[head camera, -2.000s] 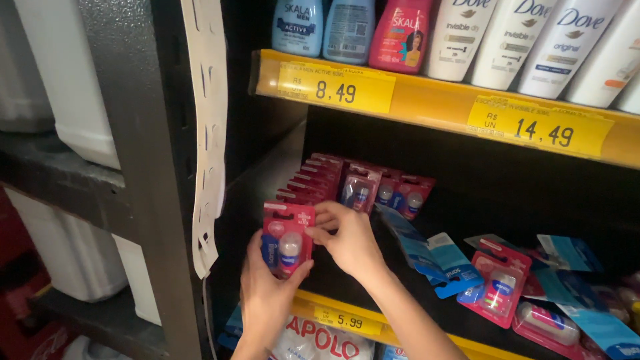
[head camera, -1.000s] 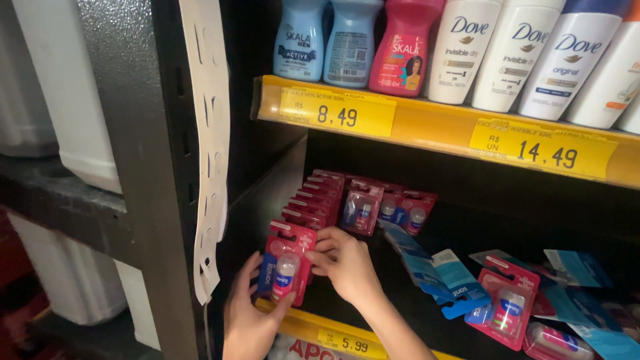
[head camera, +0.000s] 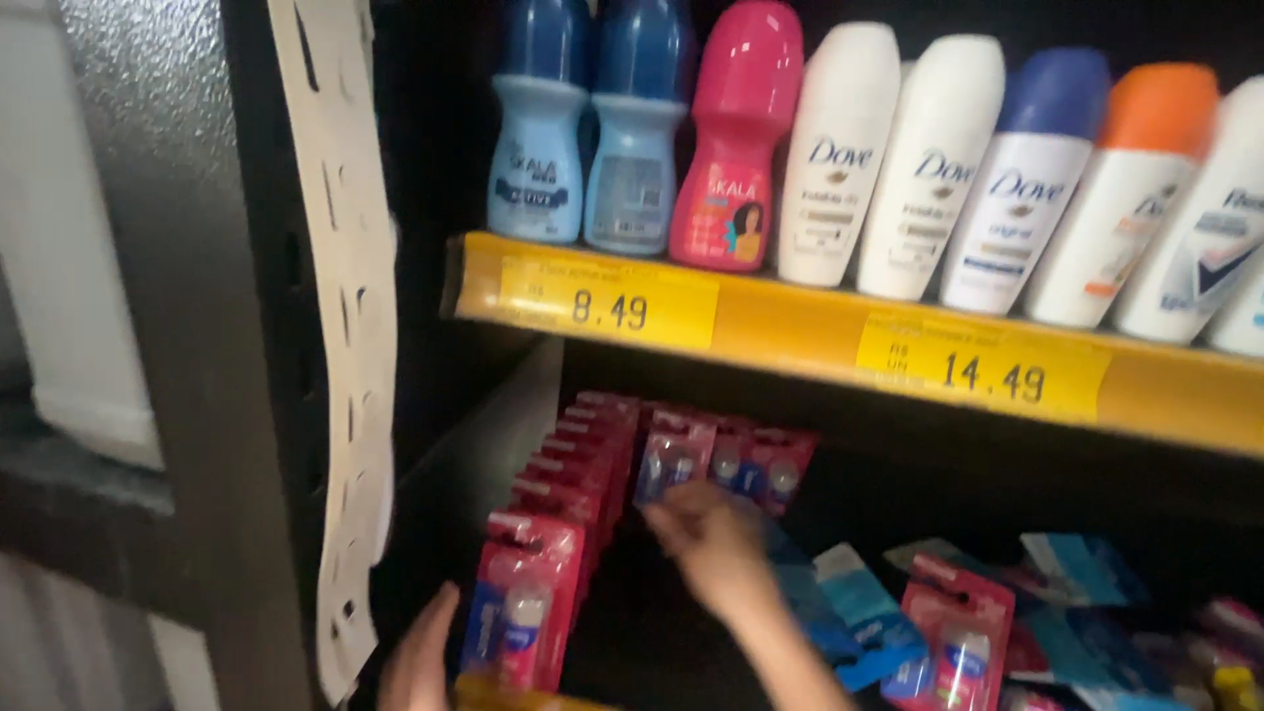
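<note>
Pink blister packs of small clear-capped tubes, likely lip balm, stand one behind another in a row at the left of the lower shelf; the front pack (head camera: 523, 607) is nearest the shelf edge. My left hand (head camera: 420, 652) is beside it on the left, apart from it, fingers extended and holding nothing. Deeper in the shelf, my right hand (head camera: 701, 538) is at the lower edge of a pink blister pack (head camera: 676, 454) at the head of another group. It is blurred, its fingers are bent, and whether they grip the pack cannot be told.
Blue card packs (head camera: 869, 617) and another pink blister pack (head camera: 958, 632) lie loose at the right. Above, a shelf with a yellow price rail (head camera: 790, 336) carries roll-on deodorant bottles (head camera: 731, 138). A dark metal upright (head camera: 217, 346) and a hanging white strip (head camera: 351, 346) stand at the left.
Both hands have let go of the front pink pack, which stands at the head of the row. My right hand has moved deeper into the shelf. The view has moved closer.
</note>
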